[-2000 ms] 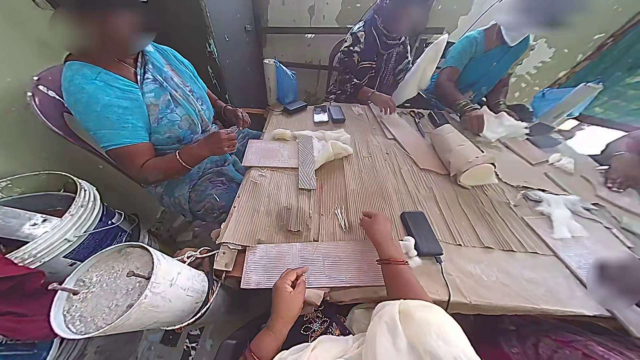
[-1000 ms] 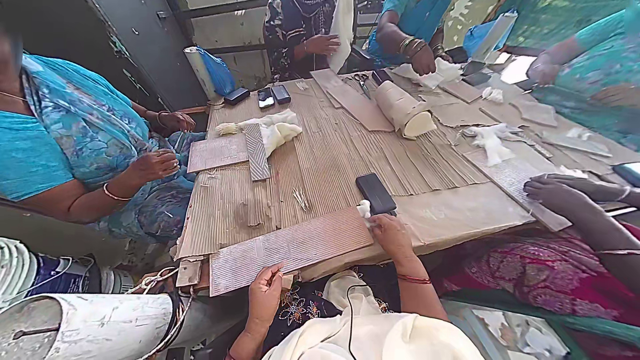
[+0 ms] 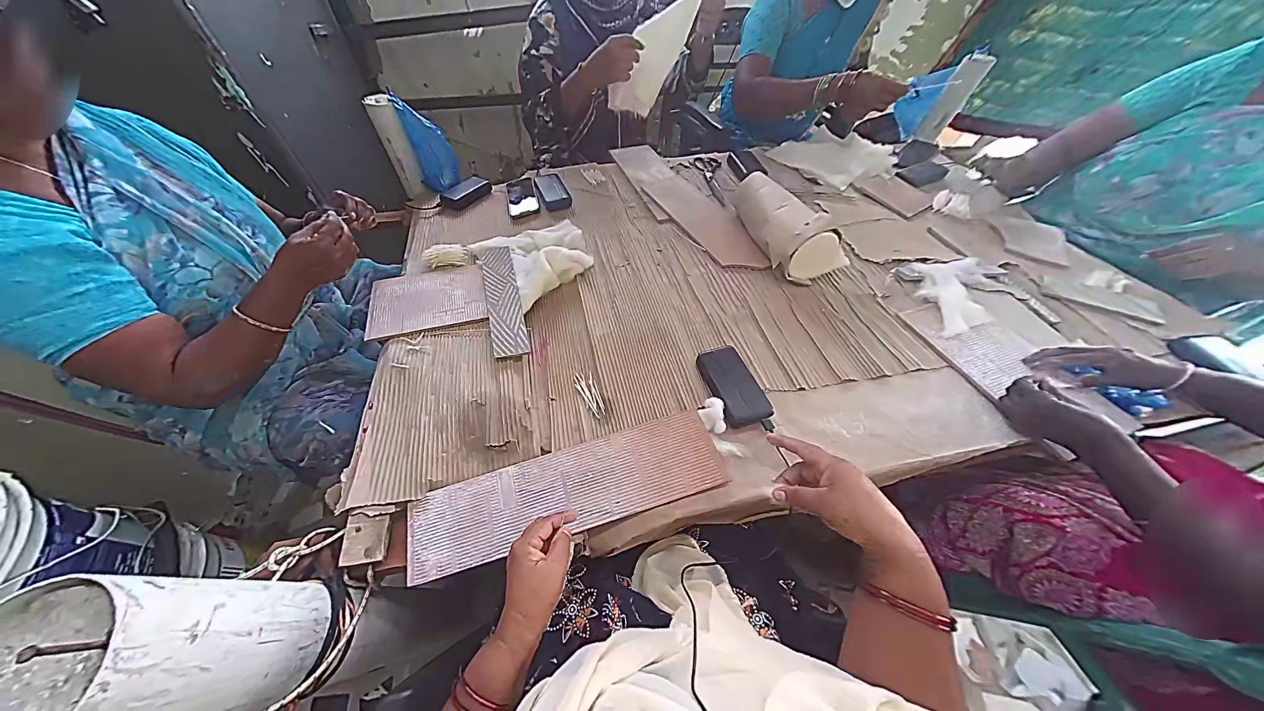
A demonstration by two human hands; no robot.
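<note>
My left hand (image 3: 540,565) is at the near edge of a ribbed rectangular board (image 3: 563,494), thumb and fingertips pinched together; whether something thin is between them cannot be told. To the right of the board, my right hand (image 3: 825,484) is raised near the table edge, fingers apart, by the cable of a black power bank (image 3: 735,386). White cotton tufts (image 3: 712,415) lie between the board's right end and the power bank. Beyond the board lie several thin white sticks (image 3: 591,396). A patterned strip (image 3: 506,301) rests across a smaller ribbed board (image 3: 427,302), beside a heap of white cotton (image 3: 553,259).
Corrugated cardboard (image 3: 652,326) covers the table. Phones (image 3: 522,197), scissors (image 3: 707,170), a wrapped roll (image 3: 785,227) and long boards lie farther back. Several people sit around the table, hands over its edges. A white bucket (image 3: 217,632) stands at the lower left.
My right hand has moved from the board's right end toward me and to the right, its fingers spreading. My left hand stays by the board's near edge. The view has turned rightward since the earliest frame.
</note>
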